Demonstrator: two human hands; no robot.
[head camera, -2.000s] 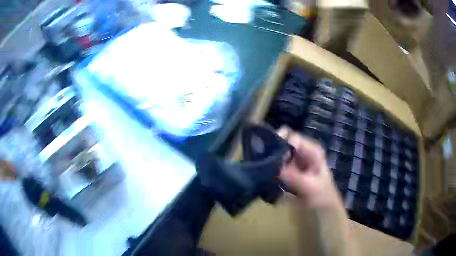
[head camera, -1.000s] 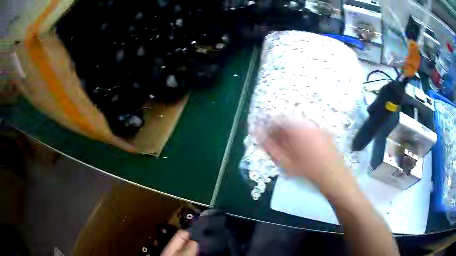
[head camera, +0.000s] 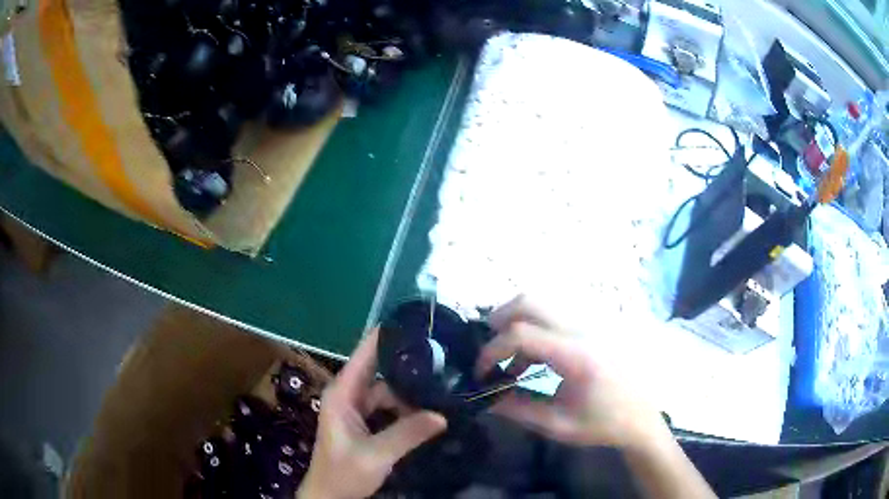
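A round black housing (head camera: 407, 353) is held over the bench's front edge, its open side facing up, with a silver-grey part inside and thin lead wires sticking out. My left hand (head camera: 366, 429) grips its left and lower side. My right hand (head camera: 560, 375) is at its right side, fingers bent against the rim. A small white piece shows by the right fingers; whether they hold it is unclear. A large heap of small white plates (head camera: 556, 166) lies just beyond the hands.
A carton of jumbled black housings (head camera: 83, 107) stands on the green bench at left. Another carton (head camera: 146, 419) with black parts is below the edge. The electric screwdriver (head camera: 746, 263) hangs by the screw feeder (head camera: 736, 326). A blue tray (head camera: 804, 351) holds bagged parts.
The right hand has left the white heap and come to the housing. The left hand has raised the housing from the lower edge of view. The packed carton seen earliest is out of view.
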